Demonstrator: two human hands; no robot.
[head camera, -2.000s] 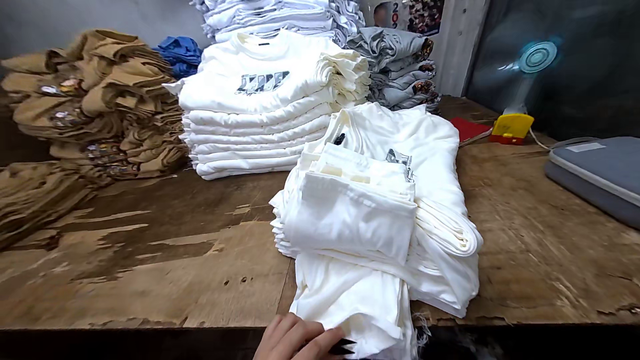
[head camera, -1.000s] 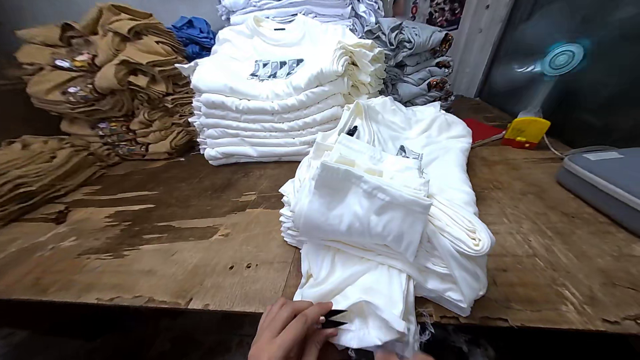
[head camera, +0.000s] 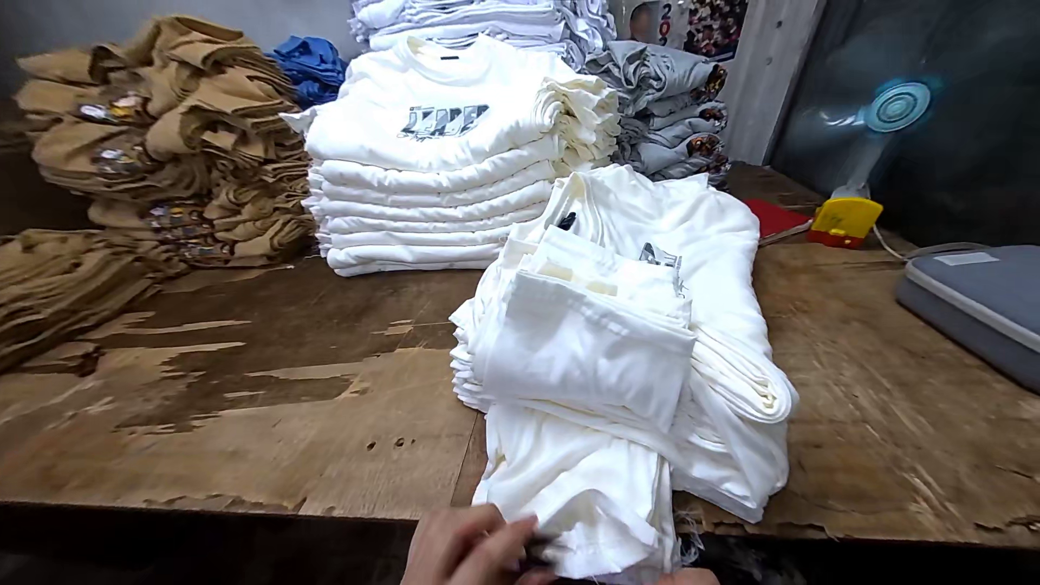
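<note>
My left hand (head camera: 471, 546) is at the table's front edge, its fingers closed around a small dark pointed tool (head camera: 538, 551), blurred and mostly hidden. The tool is against the hanging end of a white cloth piece (head camera: 597, 520). Only a bit of my right hand (head camera: 686, 577) shows at the bottom edge, right beside that cloth; its grip is hidden. Above lies a folded bundle of white fabric pieces (head camera: 589, 349), resting on a stack of white shirts with a printed front (head camera: 715, 244). Loose threads (head camera: 691, 540) hang at the cloth's right side.
Folded white printed shirts (head camera: 439, 162) are piled behind, with brown garments (head camera: 203, 122) at left and grey ones (head camera: 658, 106) behind right. A small fan (head camera: 897, 107) with a yellow base and a grey case (head camera: 975, 301) are on the right of the worn wooden table (head camera: 325, 439).
My left hand has stayed at the cloth's lower end with the tool, whose pointed tips showed plainer before. My right hand, out of view two seconds ago, now shows at the bottom edge.
</note>
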